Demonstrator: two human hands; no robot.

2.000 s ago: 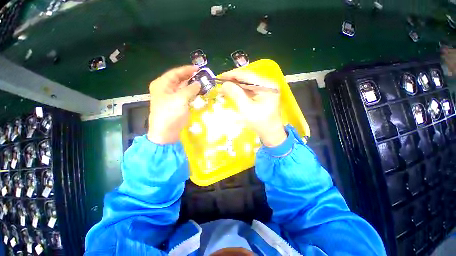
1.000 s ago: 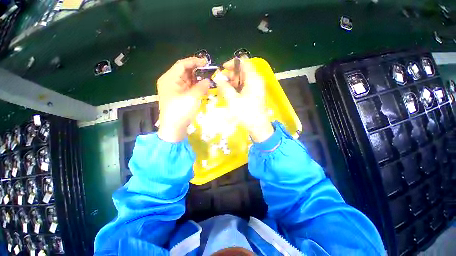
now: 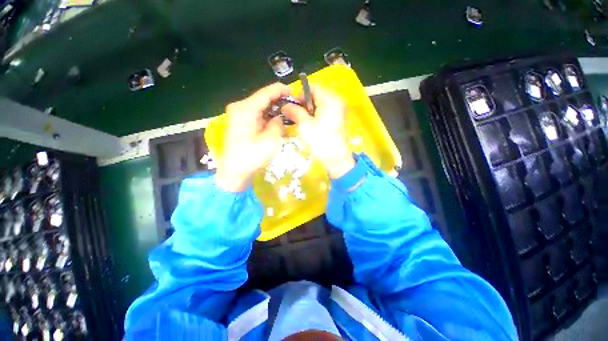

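My left hand (image 3: 250, 136) holds a dark unit with a silver rim (image 3: 285, 106) between its fingertips, over the upper part of the yellow tray (image 3: 300, 216). My right hand (image 3: 325, 130) is close against the unit and holds the dark tweezers (image 3: 307, 92), which stand nearly upright between its fingers. The tweezer tips are hidden by the fingers. Small white parts (image 3: 288, 166) lie loose in the yellow tray below the hands. Glare washes out both hands.
A black blister tray (image 3: 180, 160) lies under the yellow tray. Units (image 3: 281, 64) lie scattered on the green surface (image 3: 220, 40) beyond a pale rail (image 3: 393, 85). A right tray stack (image 3: 527, 173) has some filled pockets; a left stack (image 3: 40, 233) holds many units with white tabs.
The tweezers have turned from lying sideways to nearly upright. My right hand has closed in on the unit, which is now mostly covered by fingers. The view has shifted slightly.
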